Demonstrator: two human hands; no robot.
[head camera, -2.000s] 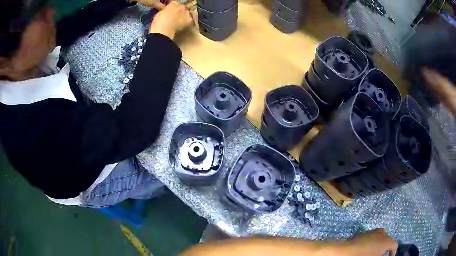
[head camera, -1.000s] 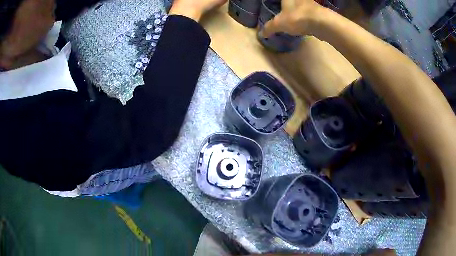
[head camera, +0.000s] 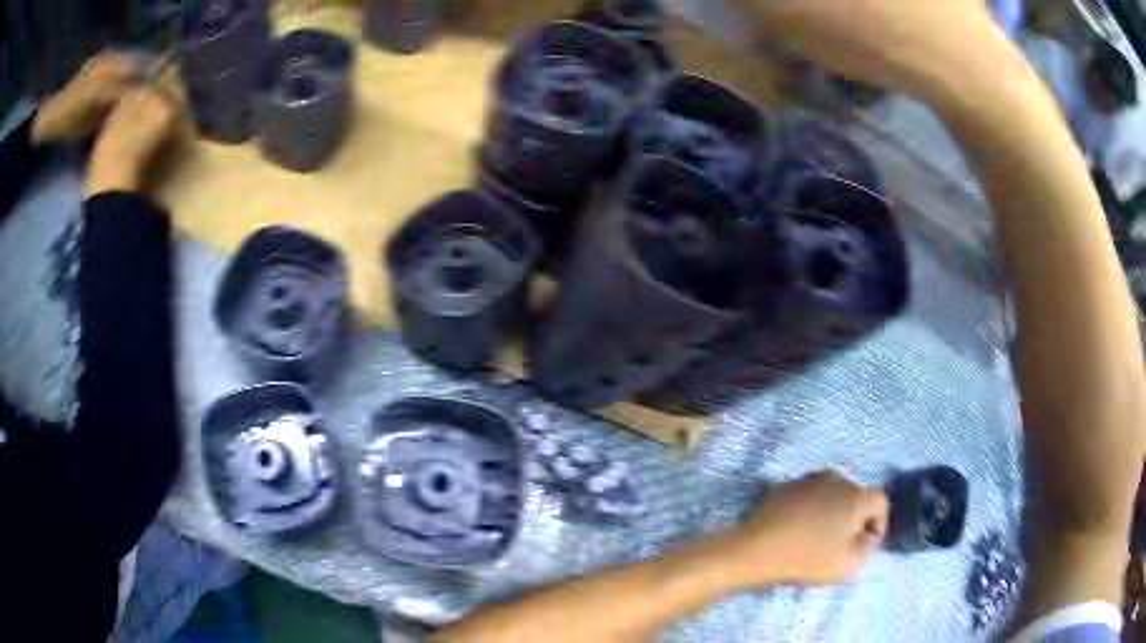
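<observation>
My left hand (head camera: 819, 528) reaches in from the bottom edge. Its fingers are closed at the left wall of a small-looking dark housing (head camera: 934, 507) at the lower right. Blur hides the exact grip. My right arm curves up the right side, and my right hand (head camera: 742, 15) is blurred and cut off at the top edge, so its fingers and any hold cannot be told. Two open-topped housings stand at lower left, one with a bright inside (head camera: 268, 460) and one grey-dark (head camera: 440, 482). Pale small fittings (head camera: 584, 471) lie beside them.
Dark housing stacks (head camera: 628, 295) crowd the centre, partly over brown cardboard (head camera: 358, 113). Single housings stand left of them. More fittings (head camera: 993, 580) lie at lower right on the bubble wrap (head camera: 804, 427). A neighbour's hands (head camera: 132, 126) work at upper left beside dark housings.
The view has swung right, shifting the housings left. My left hand and the housing beside it are in full view again. My right hand has gone from the far housings to the blurred top edge.
</observation>
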